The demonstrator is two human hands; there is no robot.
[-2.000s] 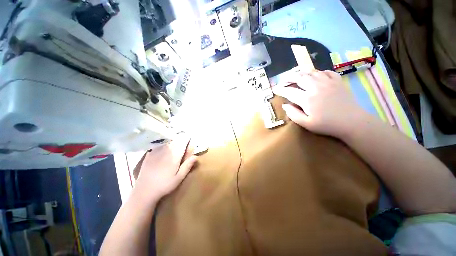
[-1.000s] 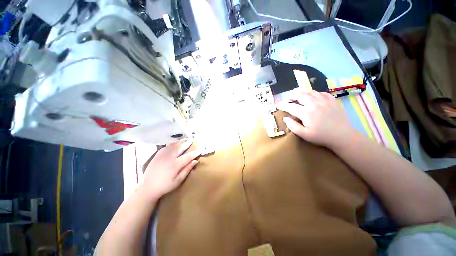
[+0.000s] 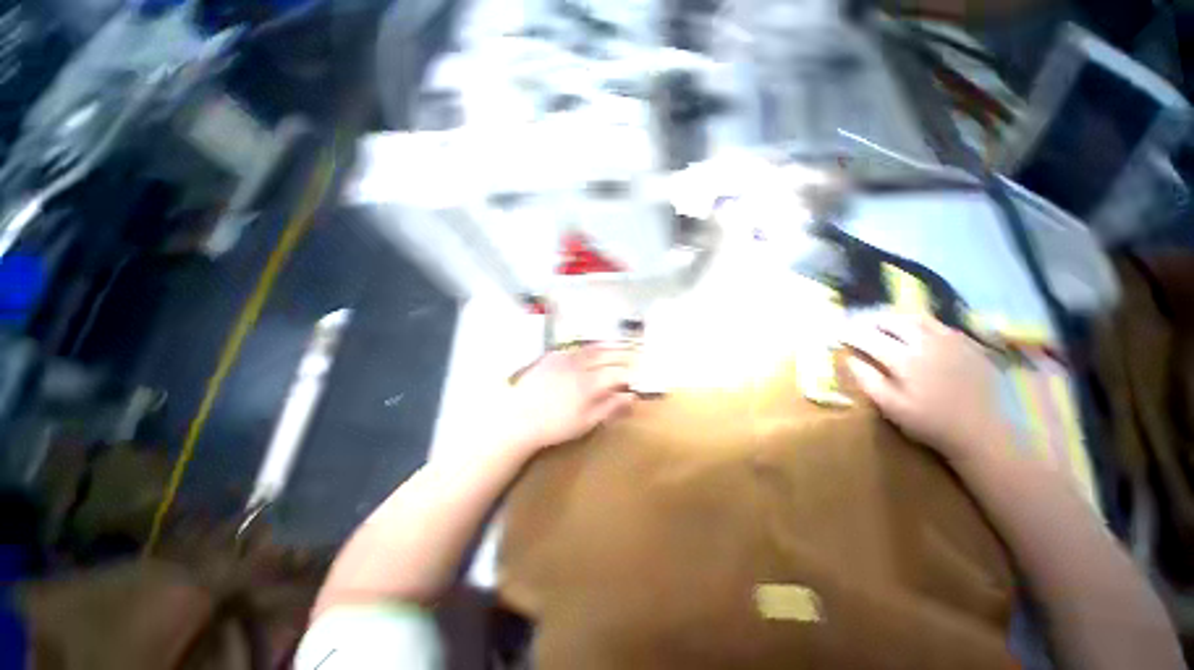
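Observation:
The brown bag panel [image 3: 733, 511] lies flat from the sewing machine's bright work area down toward my lap. A small yellow tape tab [image 3: 788, 602] sits on it, low in the view. My left hand [image 3: 576, 395] rests palm down at the panel's upper left edge. My right hand [image 3: 923, 380] lies at its upper right edge, fingers beside a pale clamp piece [image 3: 825, 376]. Both hands press on the panel rather than grasp it, as far as the blurred view shows. Lamp glare hides the panel's top edge and the needle area.
The white sewing machine head [image 3: 524, 196] with a red logo stands above my left hand. The template with yellow tape [image 3: 1054, 406] extends at the right. Brown fabric [image 3: 1159, 353] is at the far right, with a dark screen [image 3: 1093, 124] behind. Brown material [image 3: 131, 615] lies low at left.
The view has swung left, so machine, panel and hands appear further right. The yellow tab shows higher. Both hands keep about the same places on the panel.

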